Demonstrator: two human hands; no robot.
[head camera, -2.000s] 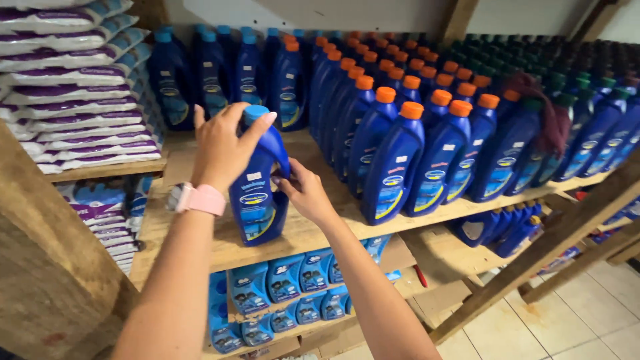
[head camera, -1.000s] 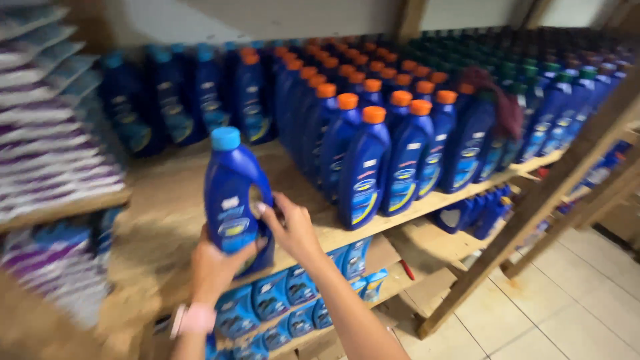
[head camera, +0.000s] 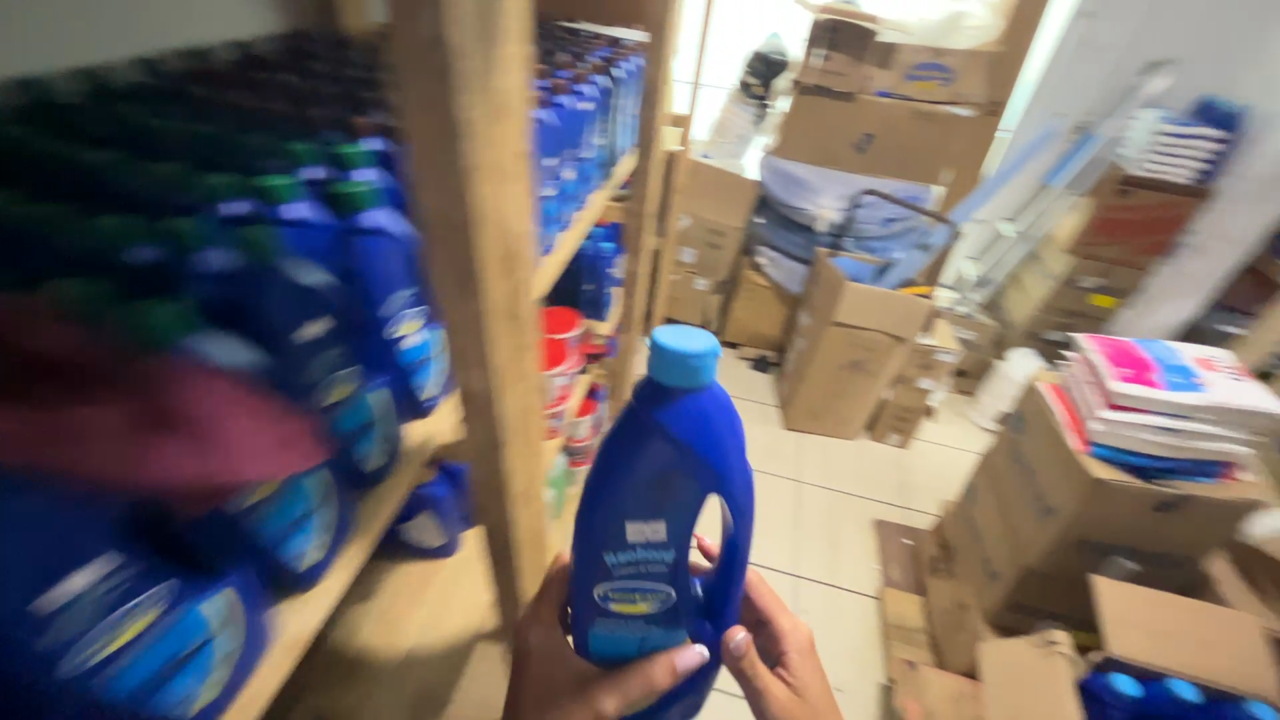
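Observation:
A blue plastic bottle (head camera: 655, 480) with a light blue cap and a moulded handle stands upright between my hands at the lower centre. My left hand (head camera: 600, 660) wraps round its lower left side, the thumb across the front label. My right hand (head camera: 770, 640) grips the handle side, with a fingertip showing by the handle opening. Rows of blue bottles (head camera: 385, 290) with green caps fill the wooden shelf at left, blurred. A dark red cloth (head camera: 150, 400) lies over some of them.
A wooden post (head camera: 475, 300) rises left of the bottle. Beyond it are more shelved bottles and red tubs (head camera: 562, 355). Cardboard boxes (head camera: 855, 340) stand on the tiled floor (head camera: 800, 500) ahead. At right, a large box (head camera: 1040, 520) carries stacked packs (head camera: 1160, 370); an opened box below holds blue-capped bottles (head camera: 1165, 695).
The view has swung far right, from the orange-capped bottles towards the aisle. The bottle, over the shelf's front edge earlier, is now held in front of the aisle in both hands.

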